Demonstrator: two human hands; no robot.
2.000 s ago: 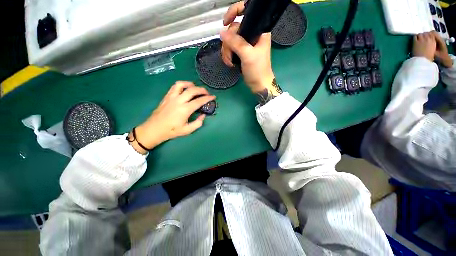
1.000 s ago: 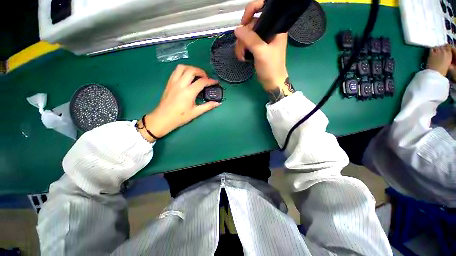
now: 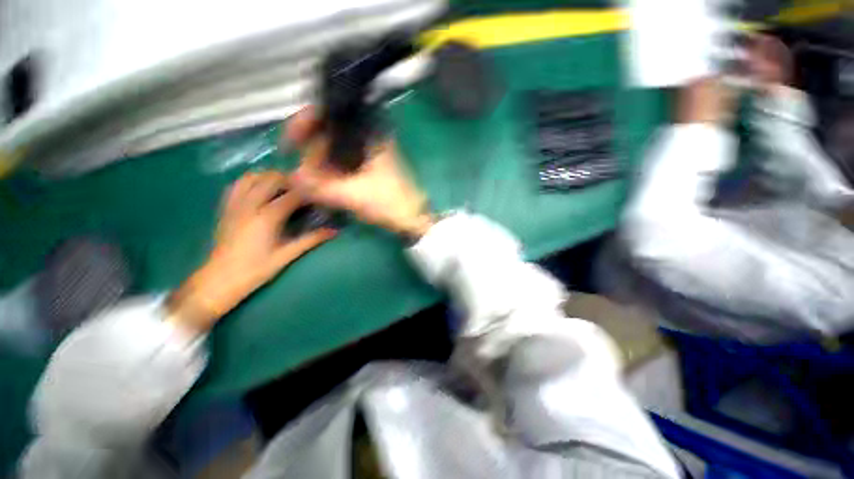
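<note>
The frame is strongly blurred. My left hand (image 3: 255, 241) is around a small black watch unit (image 3: 307, 219) on the green mat, with thumb and fingers at its sides. My right hand (image 3: 367, 183) is closed around the black electric screwdriver (image 3: 348, 98), held near upright just beyond the unit. The driver's lower end is hidden by my right hand, so I cannot tell whether it touches the unit. The dark screw dish near the driver is not distinguishable.
White stacked trays (image 3: 215, 70) lie at the back left, with a clear bag (image 3: 239, 150) before them. A speckled dish (image 3: 82, 279) is at the left, a dark dish (image 3: 463, 79) at the back. Rows of black units (image 3: 576, 140) lie right. A coworker's sleeve (image 3: 688, 178) and white tray (image 3: 674, 42) are beyond.
The view has swung, shifting the scene leftward. My right hand with the screwdriver has come from over the dark dish to close beside my left hand and the unit.
</note>
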